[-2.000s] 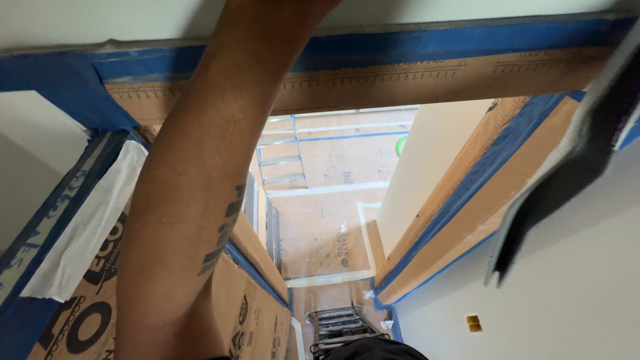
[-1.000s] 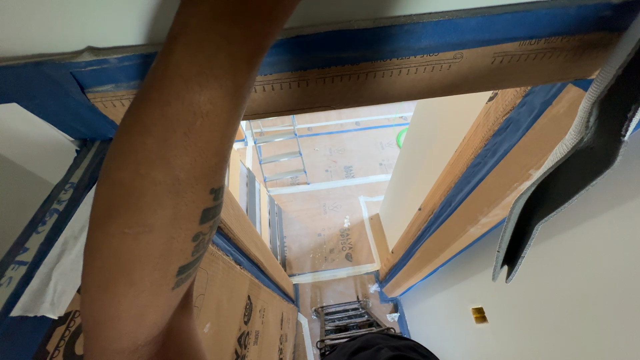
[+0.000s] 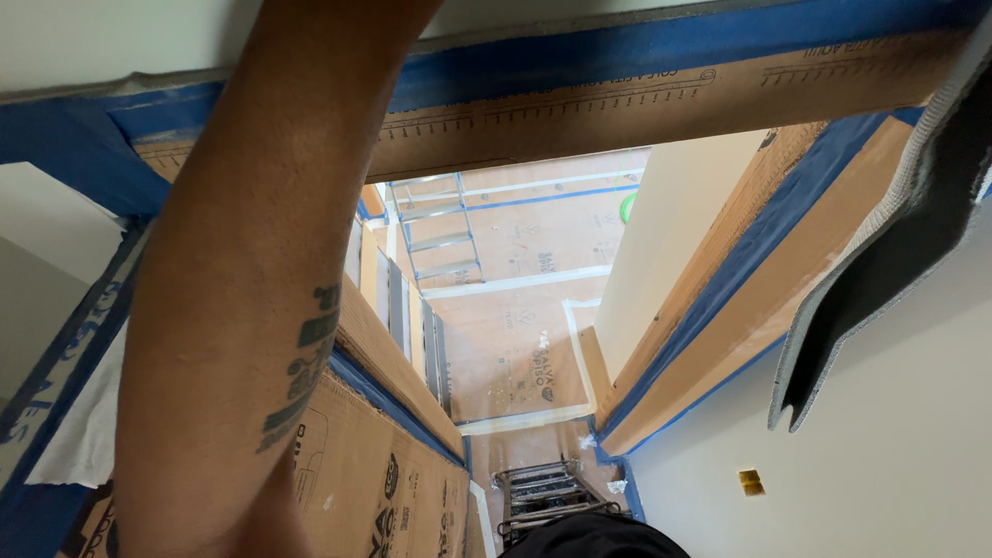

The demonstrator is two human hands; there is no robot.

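One bare, tattooed arm (image 3: 248,256) rises through the left of the head view, and its hand lies beyond the top edge. My left hand and my right hand are both out of view, so what they hold is hidden. Behind the arm, blue masking tape (image 3: 542,62) and printed brown protective cardboard (image 3: 620,108) run along the top of a door opening. A black and grey padded strip (image 3: 883,256) hangs close to the camera at the right; its exact kind cannot be told.
Far below stands a dark-stained stepladder (image 3: 542,488). Through the doorway, an aluminium ladder (image 3: 438,232) is over a floor covered with taped protective paper (image 3: 511,325). The wooden door jamb (image 3: 697,287) bears blue tape. A yellow electrical box (image 3: 751,482) sits in the right wall.
The forearm shifts left in the view from two seconds ago to one second ago, then little. The hanging strip stays at the right. Neither hand appears in any frame.
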